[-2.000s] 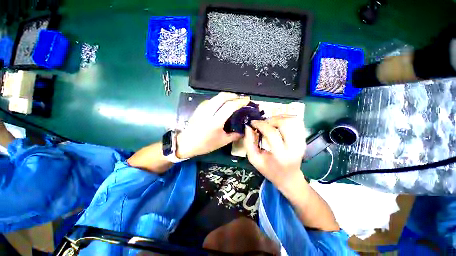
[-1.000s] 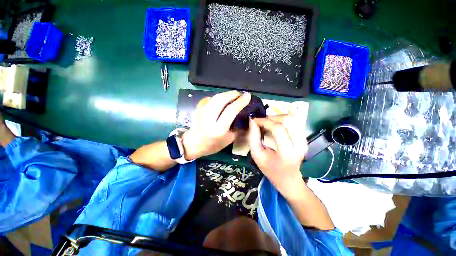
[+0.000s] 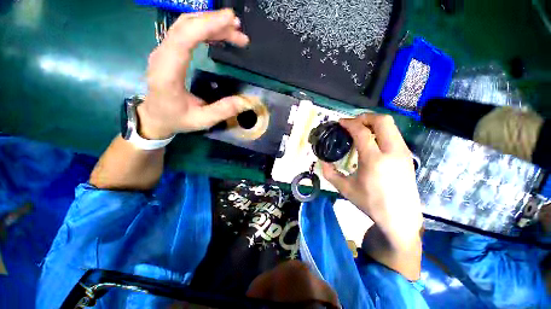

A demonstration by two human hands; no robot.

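My right hand (image 3: 377,163) holds the round black housing (image 3: 333,141) between thumb and fingers, over the cream-white jig (image 3: 289,158). The fingers hide part of the housing's right side. A grey-black ring part (image 3: 306,186) lies at the jig's near edge. My left hand (image 3: 181,84) is raised to the left, with thumb and fingers apart and nothing in it. Its thumb is over the black fixture plate (image 3: 275,108), beside the tan ring (image 3: 260,124) around a dark hole.
The black screw tray (image 3: 290,57) with silver screws is behind the jig. A blue bin (image 3: 440,66) stands right of it, another blue bin (image 3: 175,5) is cut off at the top. The electric screwdriver (image 3: 459,114) hangs at right over clear blister trays (image 3: 465,181).
The view has shifted and tilted. My left hand has let go of the housing and moved left, opening. My right hand now holds the housing over the jig. Jig, ring part and tan-ringed hole have come into sight.
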